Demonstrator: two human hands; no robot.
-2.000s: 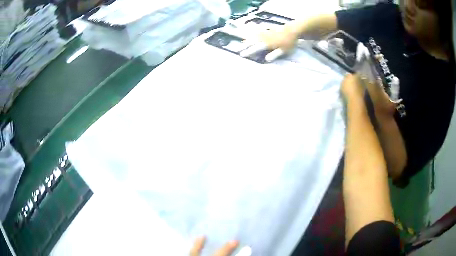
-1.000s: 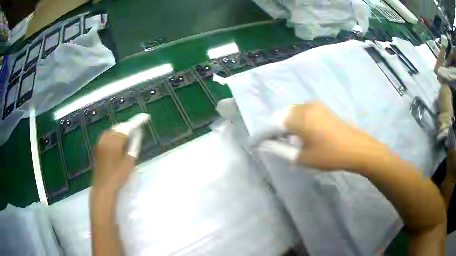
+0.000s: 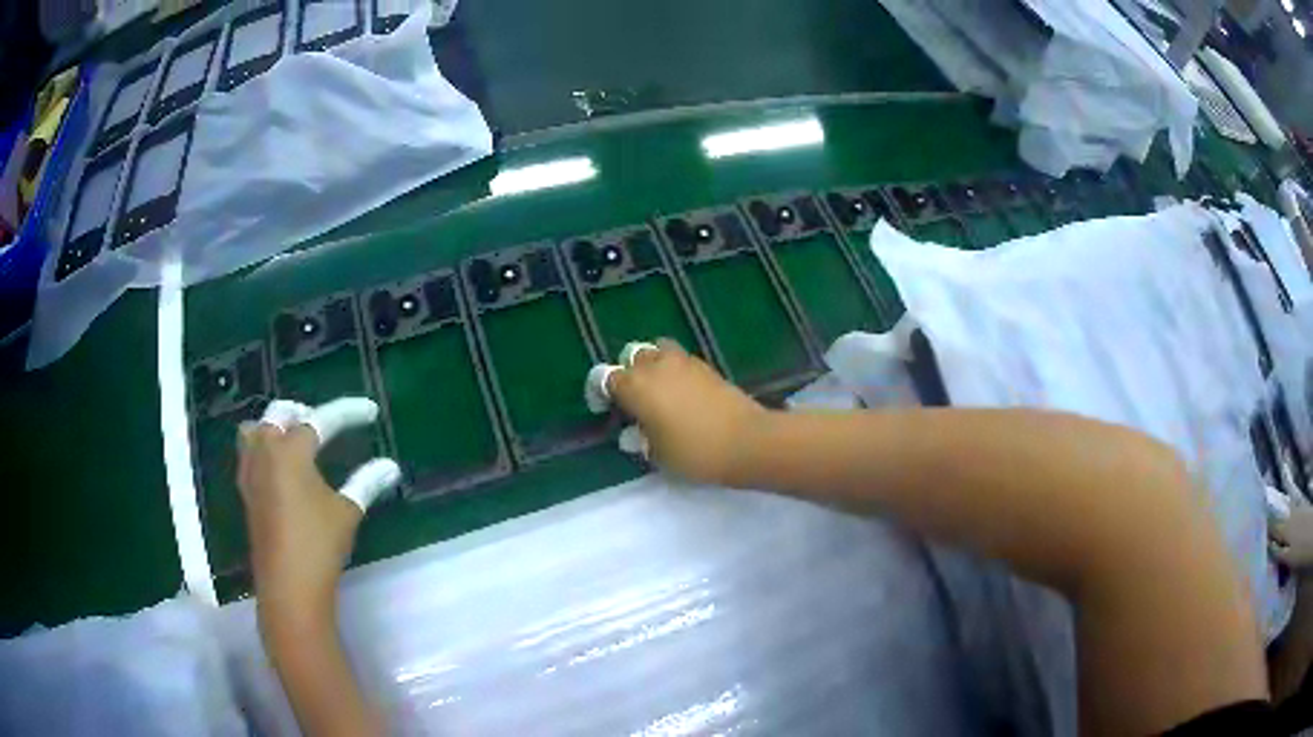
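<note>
Several black phone middle frames (image 3: 490,367) lie side by side in a row on the green mat, camera openings at their far ends. My left hand (image 3: 310,475), with white finger cots, is over the frames at the row's left end, thumb and fingers apart; no frame is seen held. My right hand (image 3: 684,410), also in finger cots, is at the near ends of the frames in mid-row with fingers bent; whether it grips one I cannot tell. A smooth shiny white cover sheet (image 3: 605,612) lies at the near bench edge.
Frames on a liner (image 3: 310,151) lie at the far left, beside a blue basket (image 3: 32,180). A white strip (image 3: 176,432) crosses the mat at left. Interleaving sheets (image 3: 1051,310) cover the right side. A pile of sheets (image 3: 1073,87) stands far right. Another person's hand (image 3: 1293,530) is at the right edge.
The view has swung left from the large white sheet to the row of frames. My right hand has come off the sheet to the frames; my left hand stays at the row's left part.
</note>
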